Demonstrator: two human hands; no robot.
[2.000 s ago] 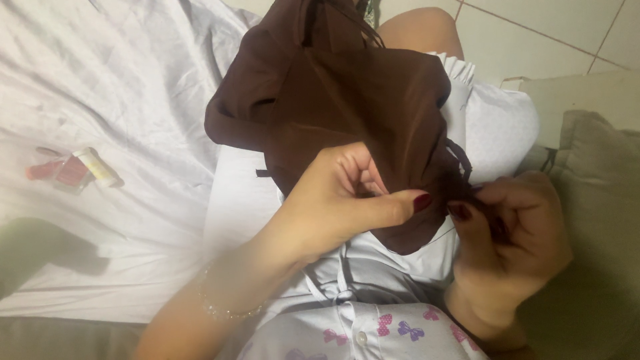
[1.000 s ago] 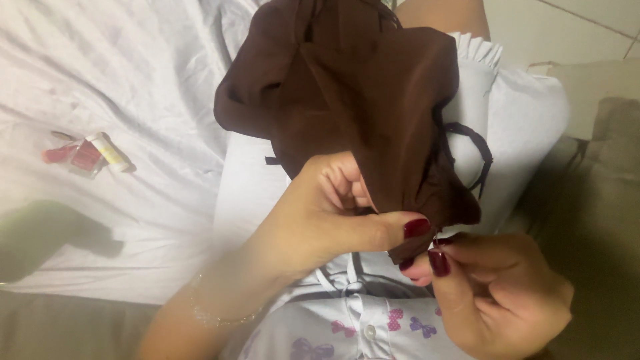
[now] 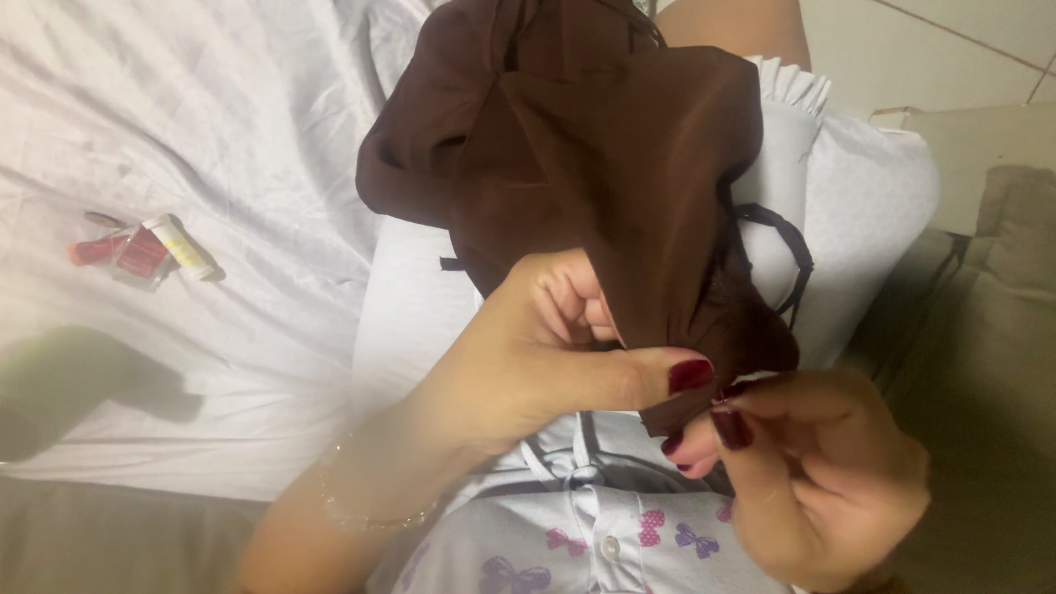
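Observation:
A brown fabric garment (image 3: 627, 173) with thin dark straps lies bunched over my lap. My left hand (image 3: 544, 363) pinches its lower edge between thumb and fingers, the thumb on top. Just right of that thumb, the fingertips of my right hand (image 3: 808, 462) are pressed together at the cloth's edge around something small and thin, perhaps a needle or pin, too small to tell. One dark strap (image 3: 796, 247) loops out from the garment's right side over the white shorts.
On the pale satin sheet (image 3: 247, 355) at the left are a small white tube with a yellow label (image 3: 177, 246) and red items in clear plastic (image 3: 140, 252). A blurred green object (image 3: 74, 388) lies below them. Grey-brown cushioning (image 3: 990, 346) is at the right, beside floor tiles (image 3: 949, 49).
Since two seconds ago, the cloth's lower corner has come to lie over more of the space between my hands. My right hand has moved lower, its fingertips now at the cloth's edge.

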